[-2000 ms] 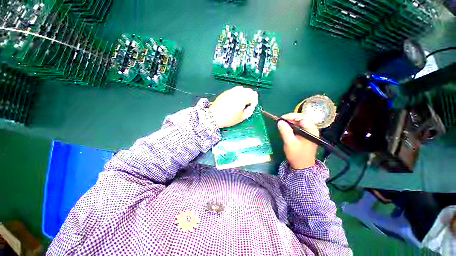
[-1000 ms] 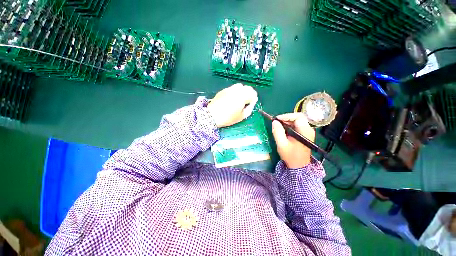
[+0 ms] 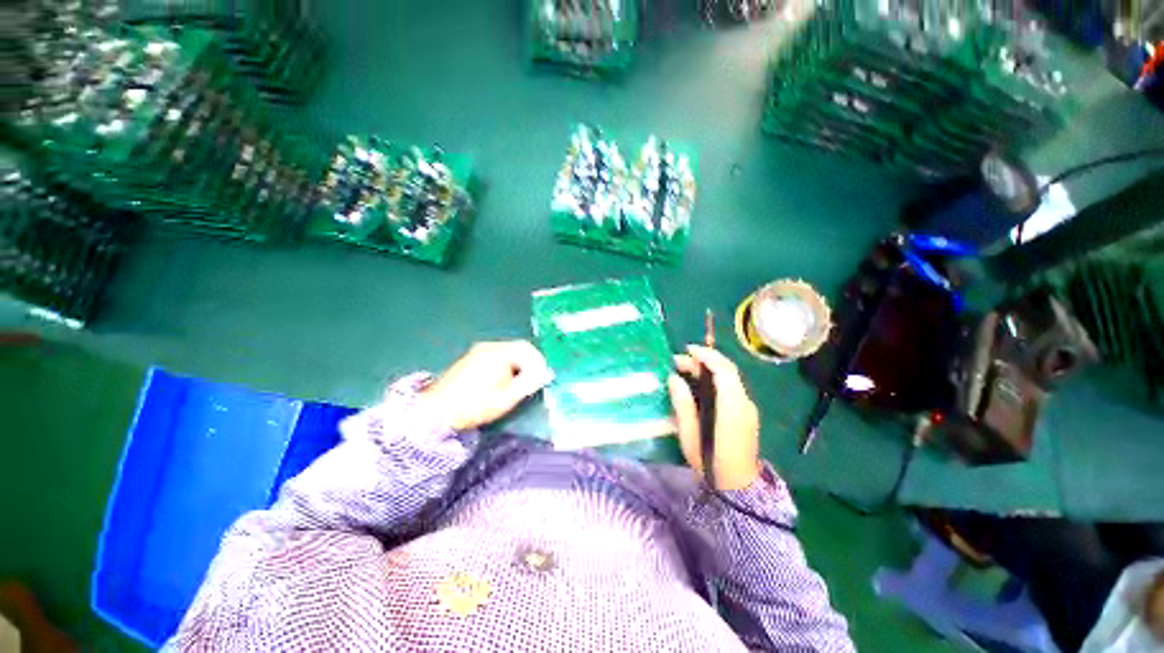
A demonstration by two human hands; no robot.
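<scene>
A green circuit board with two white strips lies solder side up in front of me, over a pale support that shows at its near edge. My left hand is at the board's left edge, fingers curled; whether it grips the board or solder wire cannot be made out. My right hand is at the board's right edge and holds the black soldering iron, its tip pointing away from me, off the board. A round yellow-rimmed tin stands right of the iron.
Populated boards lie beyond the work, with another pair to their left. Tall board stacks stand far left and far right. Dark boxy units with a blue piece are right. A blue bin is lower left.
My left hand has moved left and nearer, off the board's far part, uncovering it. My right hand has moved slightly nearer and turned the iron away from the board. The view has shifted.
</scene>
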